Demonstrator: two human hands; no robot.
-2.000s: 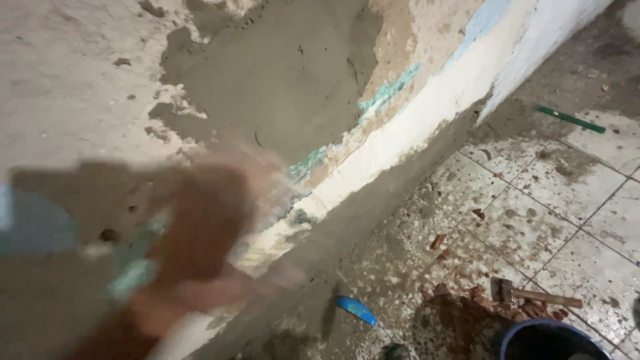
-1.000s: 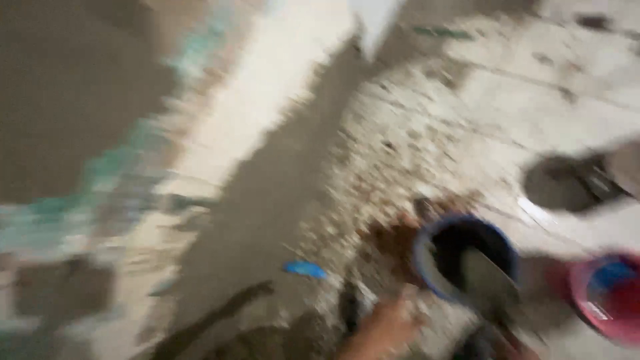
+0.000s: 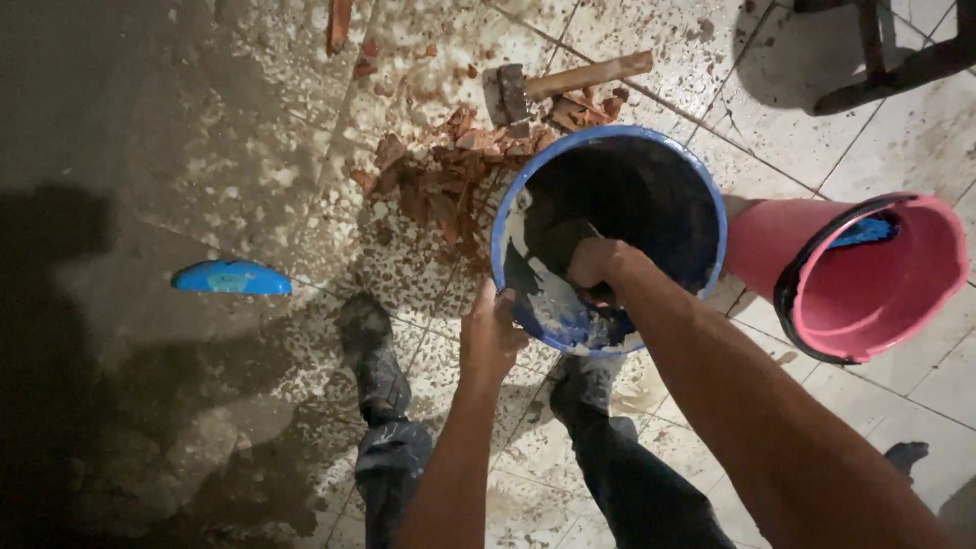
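Note:
A blue bucket [image 3: 714, 221] with wet mortar smeared on its inner wall stands on the floor in front of me. My left hand [image 3: 492, 324] grips its rim at the lower left, thumb and fingers around the edge. Inside the bucket is my right hand [image 3: 602, 267], curled around something whose grip the fingers hide; a thin edge, apparently of a trowel, shows just beyond the knuckles. The bucket's depth is dark, so how much mortar it holds cannot be told.
A pink bucket [image 3: 884, 305] with a black rim and a blue item inside leans at the right. Broken brick pieces [image 3: 446, 187] and a wooden-handled hammer [image 3: 564, 80] lie beyond. A blue curved object [image 3: 232, 277] is at left, a dark stool [image 3: 877, 69] at top right.
The view has swung from the plastered wall down to the floor and buckets. My left hand is now on the blue bucket's rim and my right hand is inside it.

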